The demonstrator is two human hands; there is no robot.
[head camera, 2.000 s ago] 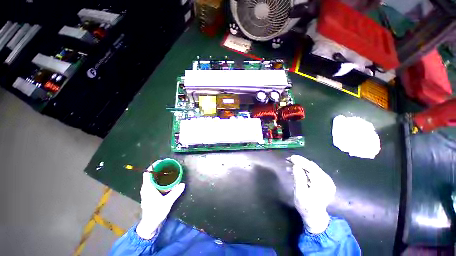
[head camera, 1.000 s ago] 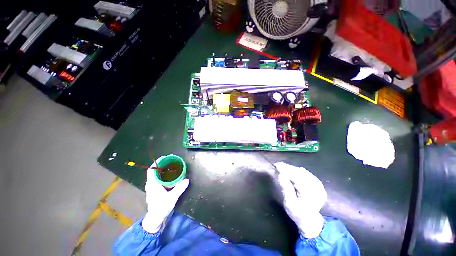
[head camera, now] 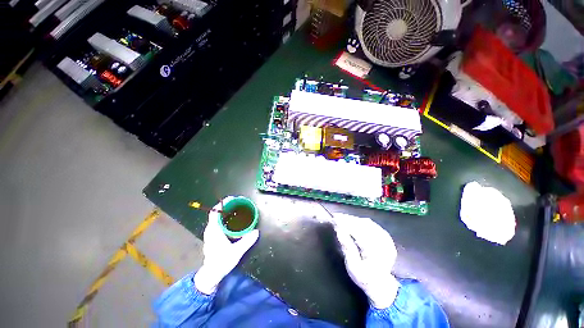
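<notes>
A green circuit board crowded with parts lies on the dark green mat, with two silver-white heatsinks and copper-red coils. My left hand, in a white glove, holds a small green cup of dark liquid, left of and below the board. A thin dark stick with a yellow end leans out of the cup. My right hand, white-gloved, is just below the board's front edge. Its fingers are closed together around a thin dark stick, barely visible, pointing left.
A white rounded cloth lies on the mat at right. A round fan stands at the rear. A red tray sits over a black box at the rear right. Black totes with boards are at the left.
My right hand has moved left towards the cup. My left hand still holds the cup. The view has shifted and rotated, so the board appears tilted and farther right.
</notes>
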